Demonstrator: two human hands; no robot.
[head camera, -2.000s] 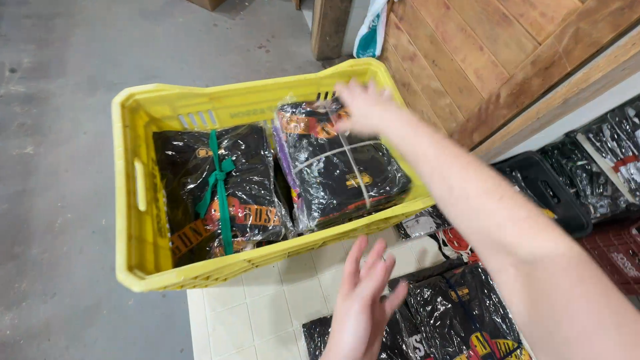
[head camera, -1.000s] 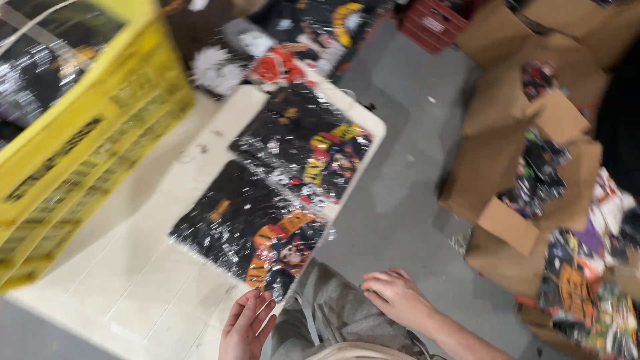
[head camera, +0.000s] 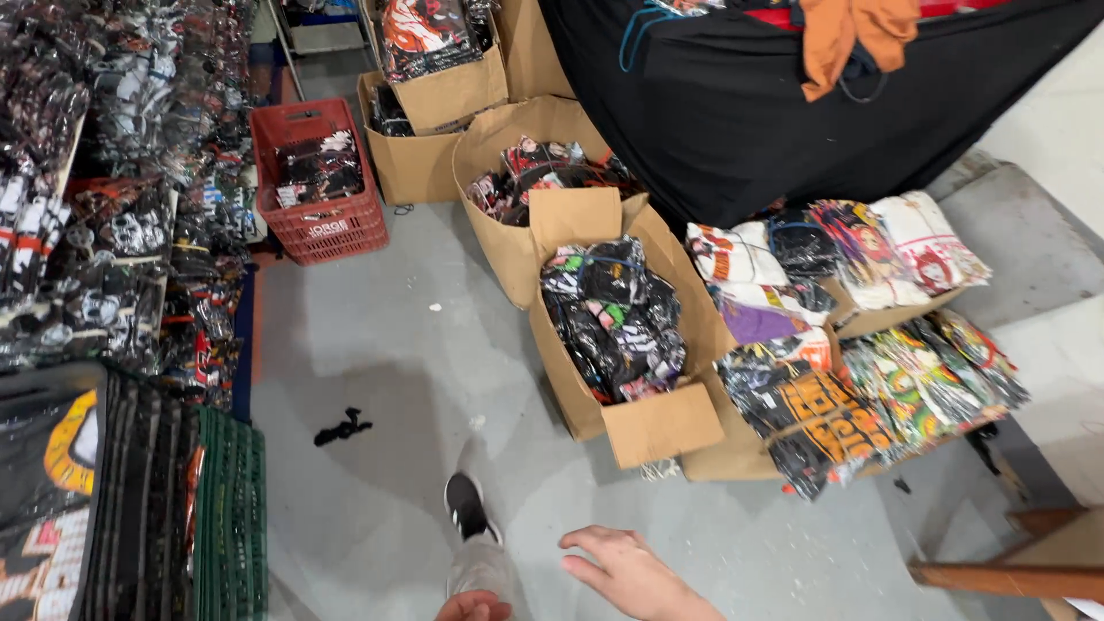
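My right hand (head camera: 628, 571) is at the bottom centre over the grey floor, its fingers apart and holding nothing. Only part of my left hand (head camera: 474, 606) shows at the bottom edge, in front of my grey trouser leg (head camera: 487, 565); whether it holds anything is hidden. Nearest to my right hand is an open cardboard box (head camera: 565, 401) with bagged dark garments (head camera: 617, 319) inside. Beside that box lie tied bundles of bagged printed garments (head camera: 828, 414), and folded white garments (head camera: 927, 241) rest behind them.
A red plastic crate (head camera: 321, 231) stands on the floor at the upper left. Packed garments (head camera: 129, 250) line the left side above a green crate (head camera: 231, 517). A black cloth (head camera: 733, 103) hangs at the back. A wooden edge (head camera: 1000, 578) juts in at the lower right.
The view has swung from the yellow crate and the white table to the floor and boxes. My right hand, earlier over the bundle in the yellow crate, is now over the floor.
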